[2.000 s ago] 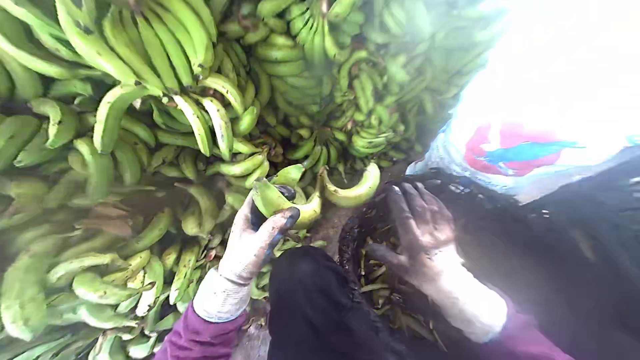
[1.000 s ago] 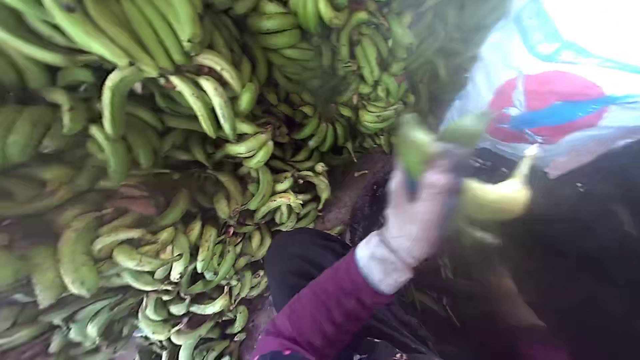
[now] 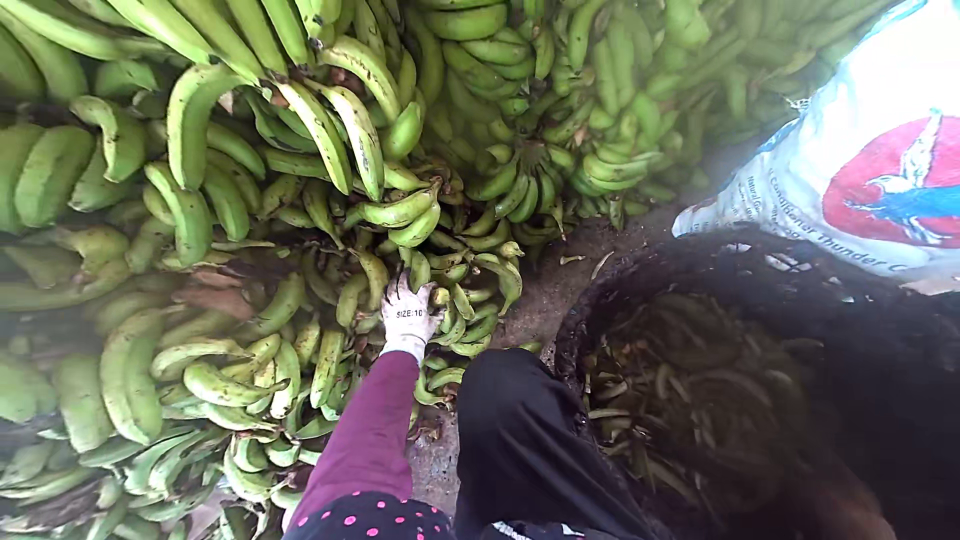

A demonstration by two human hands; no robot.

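My left hand (image 3: 410, 313), in a pale glove with dark fingertips, reaches into the pile of green bananas (image 3: 405, 217) left of my knee. Its fingers and thumb touch small bananas there; the fingertips are partly hidden, so a grip cannot be made out. A large dark basket (image 3: 574, 337) stands to the right of my knee, with loose green bananas (image 3: 697, 390) lying inside in shadow. At the lower right, a blurred brownish shape may be part of my right arm; my right hand cannot be made out.
Big bunches of green bananas (image 3: 247, 45) rise at the upper left, with more behind. A white printed sack (image 3: 795, 165) with a red circle stands behind the basket. Dirty ground (image 3: 551, 289) shows between the pile and the basket. My dark-clad knee (image 3: 510, 420) is between them.
My left hand held bananas before my knee, then carried them right over the basket; now it is back at the pile without them. My right hand, earlier open over the basket, has dropped from clear sight.
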